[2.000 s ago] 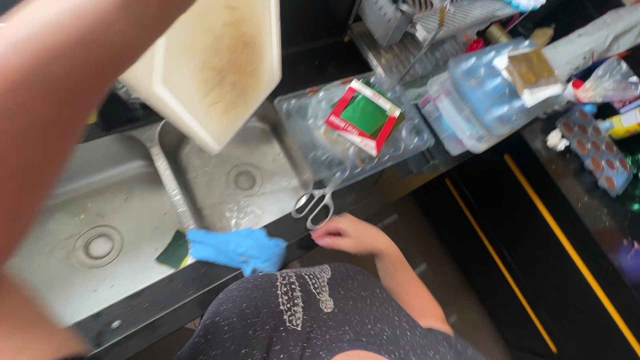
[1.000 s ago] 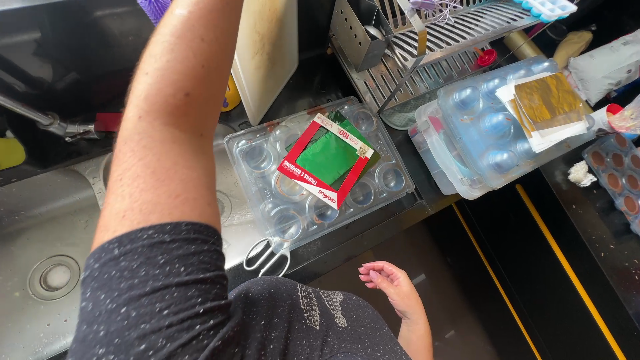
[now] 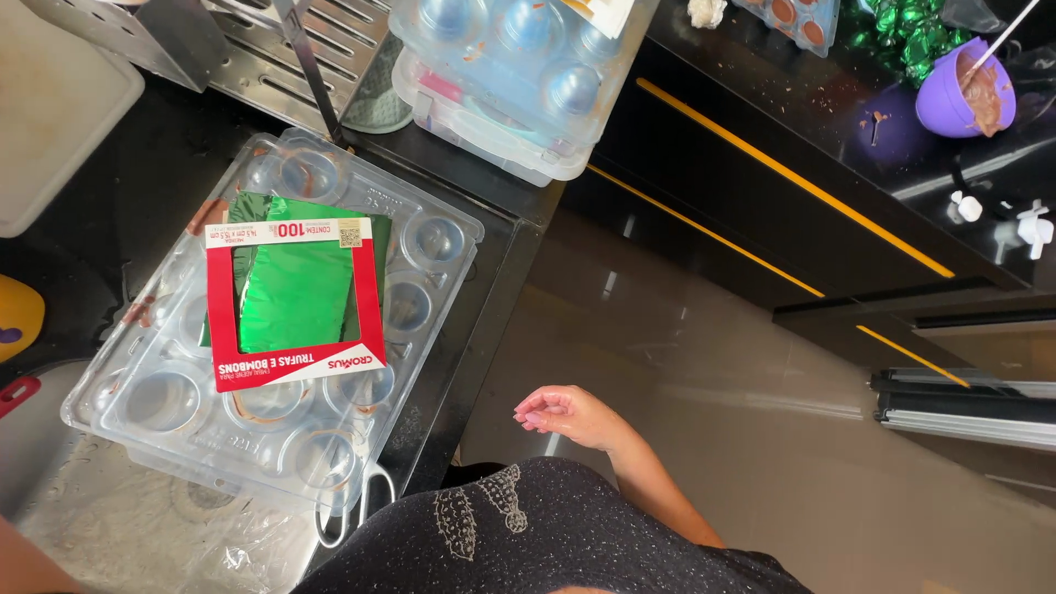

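My right hand (image 3: 569,415) hangs over the floor beside the counter, fingers loosely curled, holding nothing. Only part of my left arm shows at the lower left edge; that hand is out of view. On the counter, clear plastic moulds (image 3: 437,289) with round cavities and chocolate smears partly overhang the sink. A red and white cardboard pack (image 3: 375,289) with green foil wrappers (image 3: 297,289) lies on them. White-handled scissors (image 3: 381,487) stick out from under the moulds' near corner, close to my shirt.
The sink (image 3: 91,495) is at lower left, a white cutting board (image 3: 58,107) at upper left. Beyond the moulds stand a steel dish rack (image 3: 264,49) and stacked plastic boxes (image 3: 495,124). Across the floor, another counter holds a purple bowl (image 3: 949,99) of chocolate and green-wrapped sweets (image 3: 903,33).
The view has swung to the right. My left arm, raised across the view before, now shows only at the lower left edge. The cutting board, earlier tilted over the sink, is now beyond it.
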